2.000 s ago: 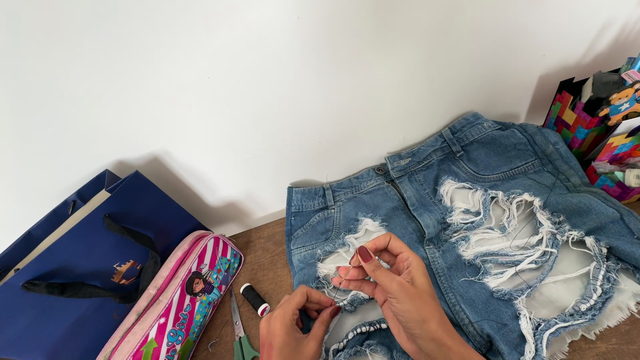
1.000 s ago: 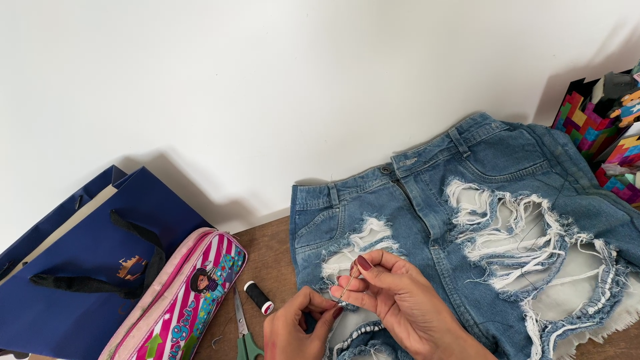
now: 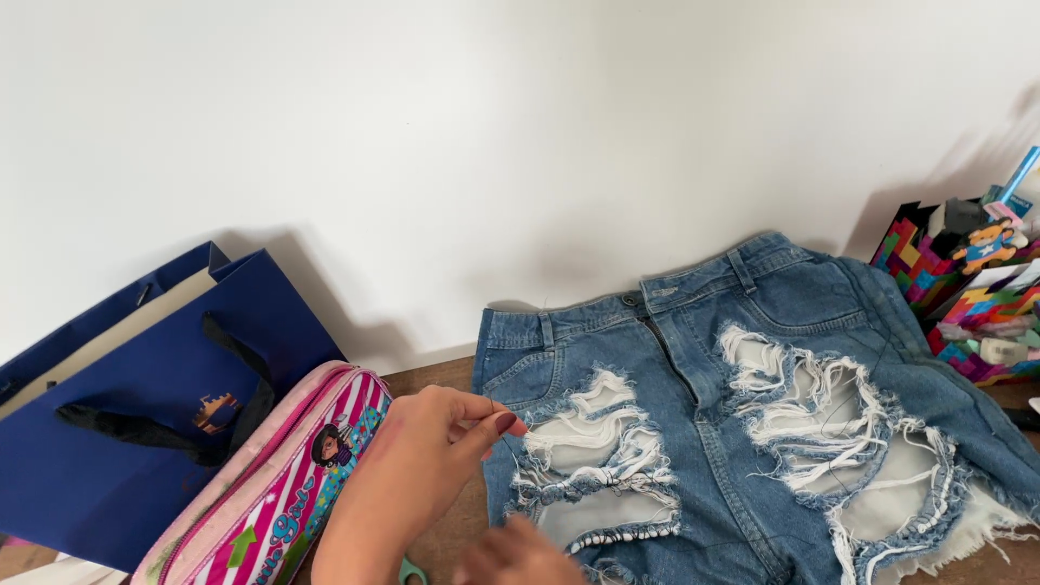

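Note:
Blue denim shorts (image 3: 699, 479) lie spread out, their torn patches showing white frayed threads and loose dark threads. Dark stitches run along the lower edge of the tear on the left. At that tear's left edge, my left hand (image 3: 435, 463) pinches something thin and dark, a needle or a thread, between thumb and index finger. My right hand (image 3: 520, 556) is blurred at the bottom edge, below and right of the left one, over or beside the shorts' lower left part; what it holds cannot be seen. A green scissors handle (image 3: 413, 572) shows between the hands.
A blue paper bag (image 3: 154, 406) with black ribbon handles stands at left, with a pink striped pencil case (image 3: 268, 487) against it. Colourful patterned boxes (image 3: 918, 260) holding small items stand at right. A white wall rises behind the brown table (image 3: 435, 375).
My left hand has moved up and now covers where the black thread spool lay. My right hand has moved down from the torn patch to the bottom edge.

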